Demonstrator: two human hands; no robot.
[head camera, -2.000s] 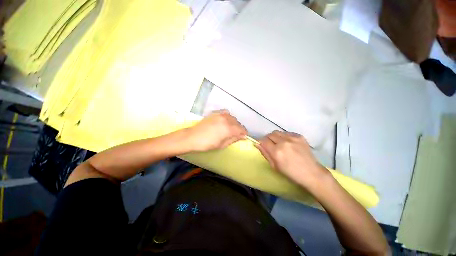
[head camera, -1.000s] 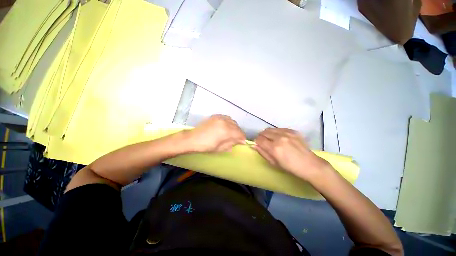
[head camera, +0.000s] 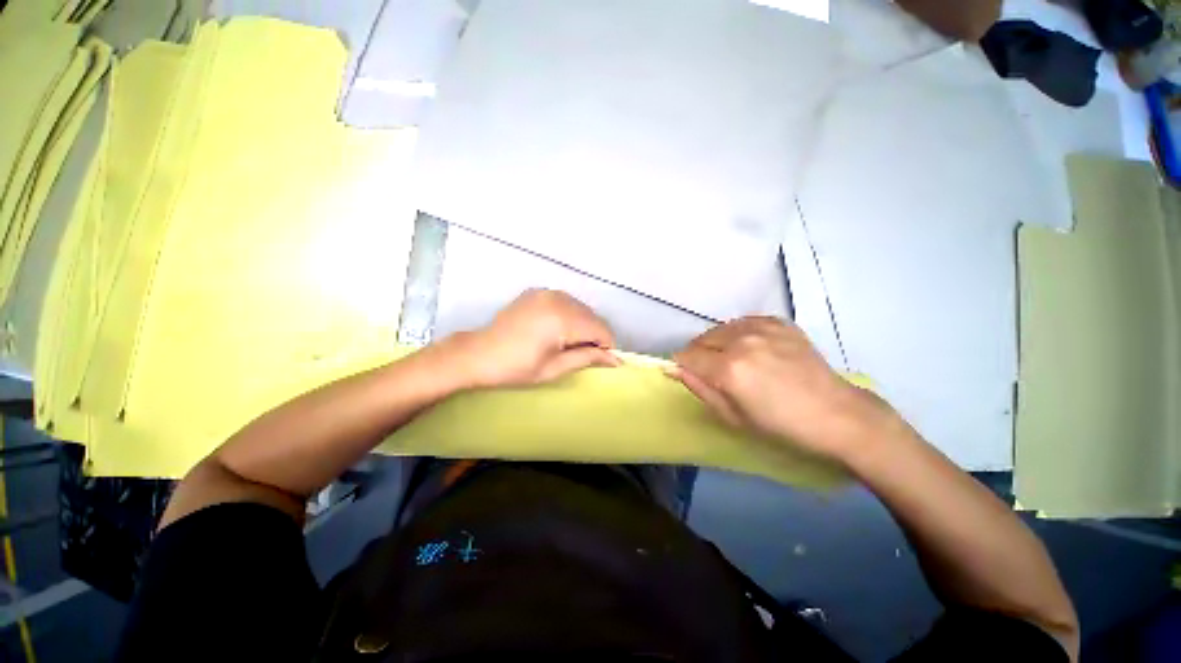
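A yellow lining panel (head camera: 570, 425) lies curled along the table's near edge and hangs towards the dark apron. My left hand (head camera: 541, 339) pinches its far edge between thumb and fingers. My right hand (head camera: 751, 369) pinches the same edge a little to the right. A short pale strip of the edge shows between the two hands. The fingertips partly hide the edge. A pale work board (head camera: 518, 268) with a speckled grey border lies just beyond my hands.
A fanned stack of yellow panels (head camera: 246, 194) lies at left, with another pile (head camera: 39, 123) behind. Grey-white sheets (head camera: 622, 117) cover the middle. Khaki panels (head camera: 1094, 350) lie at right. A dark cloth scrap (head camera: 1043, 61) and part of a blue tray (head camera: 1162, 130) are far right.
The view has turned, so the table things shift left and up. My hands have moved slightly apart along the panel edge, showing more of it between them. Both still pinch it.
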